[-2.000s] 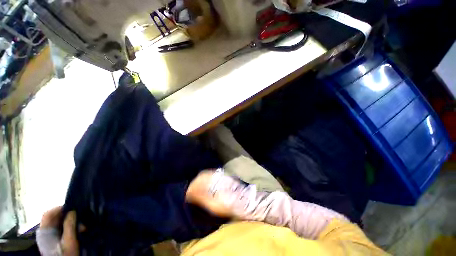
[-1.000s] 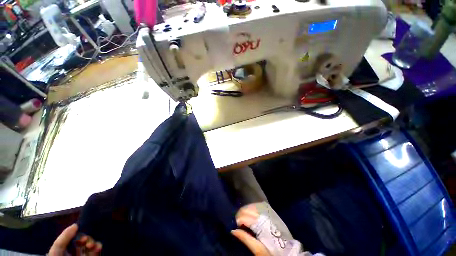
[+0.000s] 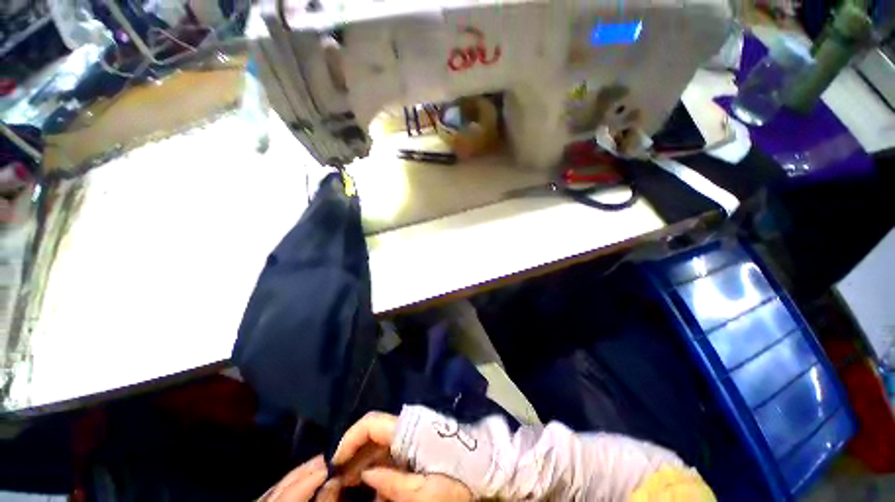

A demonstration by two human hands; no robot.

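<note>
A navy cloth garment piece (image 3: 309, 304) hangs from the needle area (image 3: 341, 176) of the white sewing machine (image 3: 540, 88), over the table's front edge and down towards my lap. My right hand (image 3: 388, 466) grips the cloth at the bottom centre, its fingers bent round it. My left hand (image 3: 299, 482) is beside it at the lower edge, partly cut off, with its fingertips on the cloth. The two hands are close together. What lies between the fingers is hard to see.
Scissors with red and black handles (image 3: 599, 186) lie on the right of the bed. A small dark tool (image 3: 428, 157) lies under the arm. A white band (image 3: 699, 184) trails over dark cloth at the right. A blue crate (image 3: 751, 343) stands right of the table (image 3: 147, 275).
My left hand has moved right to meet my right hand, which has moved left. The cloth is now narrower and gathered, and has come off the table's left front edge. The camera view has shifted.
</note>
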